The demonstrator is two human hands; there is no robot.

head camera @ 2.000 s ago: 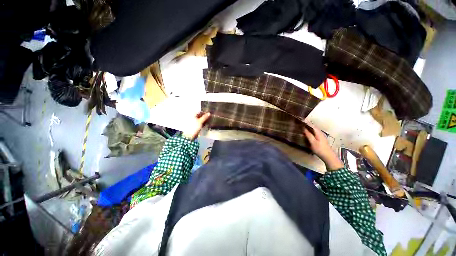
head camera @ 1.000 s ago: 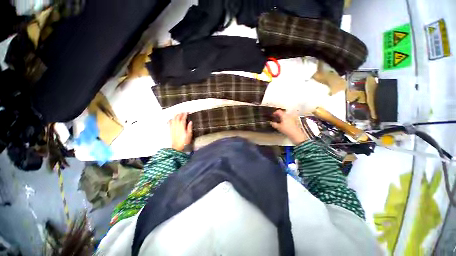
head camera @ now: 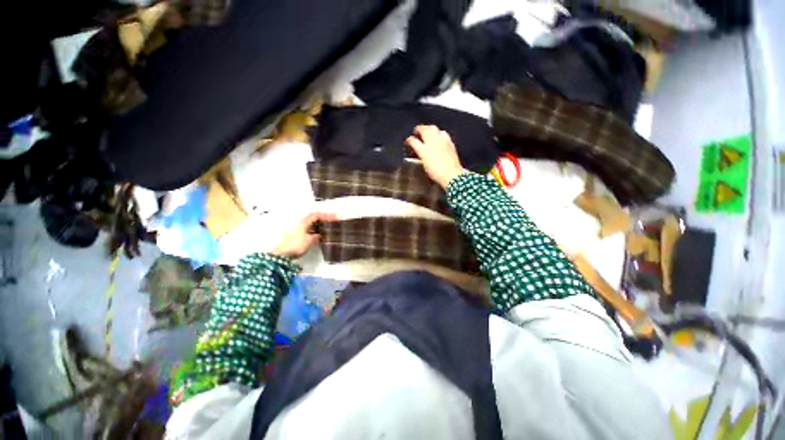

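Observation:
A curved brown-black plaid strip (head camera: 392,238) lies flat nearest my body, over a pale curved edge (head camera: 370,270). My left hand (head camera: 303,235) is at its left end, with fingertips on its upper left corner. A stack of plaid pieces (head camera: 370,182) lies just beyond it. A stack of black pieces (head camera: 361,137) lies beyond that. My right hand (head camera: 436,153) reaches over the plaid pieces and its fingertips touch the black stack. Whether its fingers hold a piece is unclear. My right forearm covers the right ends of both plaid layers.
A large plaid pile (head camera: 585,137) lies at upper right. Red scissor handles (head camera: 509,170) show beside the black stack. A long dark padded board (head camera: 232,94) fills the upper left. A wooden handle (head camera: 615,296) is at right. Light-blue scrap (head camera: 191,225) lies at the left table edge.
My right hand has left the right end of the near plaid strip and moved up to the black stack. My left hand stays at the strip's left end. The camera view has shifted.

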